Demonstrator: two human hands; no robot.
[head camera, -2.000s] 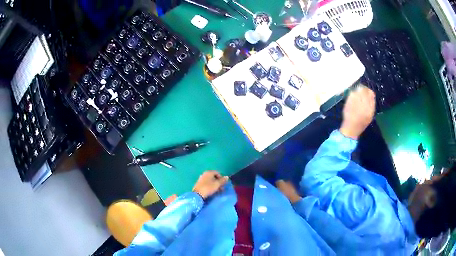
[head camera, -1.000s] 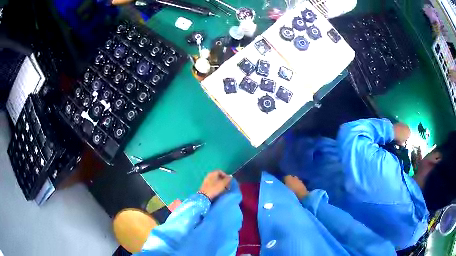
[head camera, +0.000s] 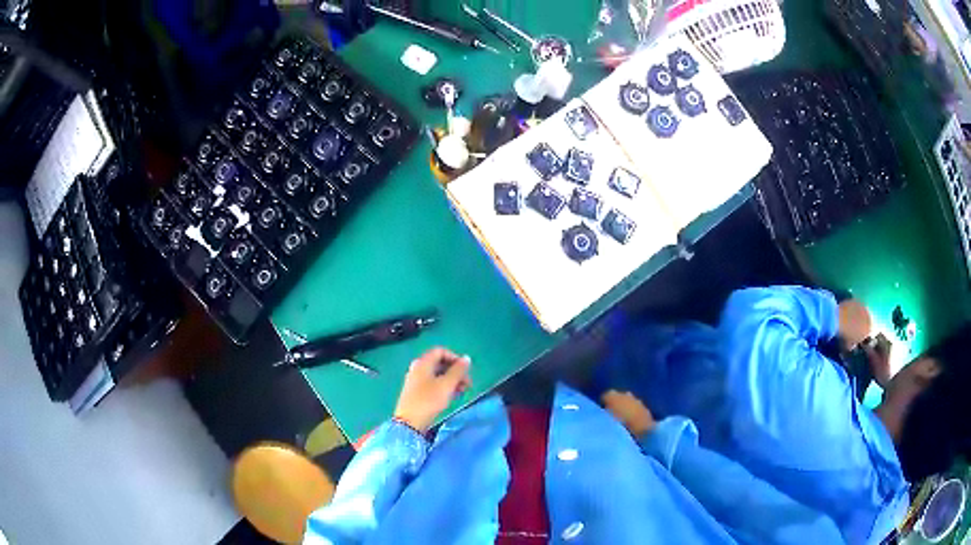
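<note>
My left hand (head camera: 429, 385) is over the near edge of the green mat (head camera: 373, 266), its fingers curled around a small dark spot; whether that is a held part or shadow is unclear. My right hand (head camera: 628, 412) is low by the smock, small and blurred; its grip is unclear. A slim black tool (head camera: 360, 342) lies on the mat beyond my left hand, with thin metal sticks beside it. Black square subassemblies (head camera: 545, 200) and round ones (head camera: 661, 120) lie on a white board (head camera: 543, 282).
A blister tray (head camera: 240, 303) of round-lensed modules is at left, with more trays (head camera: 75, 287) beyond. Another dark tray (head camera: 830, 149) and a white basket (head camera: 735, 37) are at right. Small pots (head camera: 453, 151) stand mid-bench. A person in blue (head camera: 788, 383) works at right; a yellow stool (head camera: 279, 492) is bottom left.
My left hand has risen slightly and moved left over the mat edge. The other person's arm has moved from the white board's edge down to the bright spot at right. The view has shifted slightly.
</note>
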